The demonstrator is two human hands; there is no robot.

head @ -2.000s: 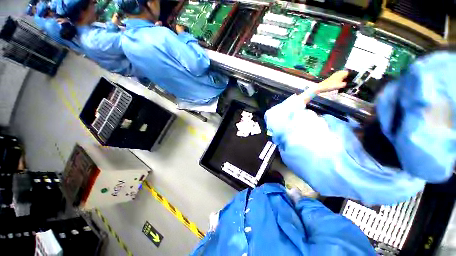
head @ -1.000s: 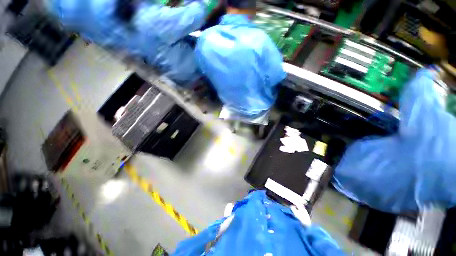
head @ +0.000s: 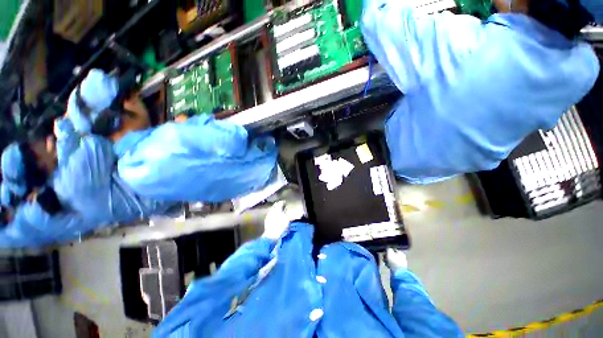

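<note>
A black tote [head: 347,206] with a raised dark rim is right in front of my body. White pieces [head: 332,171], a yellow label and white strips show on its dark surface. My left hand [head: 276,220], in a white glove, is just left of the tote's near left part; whether it touches the rim is unclear. My right hand [head: 396,258], also white-gloved, is at the tote's near right corner, small and partly hidden. The fingers of both hands are too blurred to tell if they grip anything.
Green circuit boards [head: 316,43] in red-brown frames lie on the line behind a silvery rail [head: 301,99]. A person in blue [head: 469,86] stands close at right, others at left. Slotted trays [head: 559,162] are at right, a black bin with grey dividers [head: 159,277] at lower left.
The view has swung, so the tote now lies more centrally and upright before me. Both gloved hands now show higher in the picture, beside the tote's near end.
</note>
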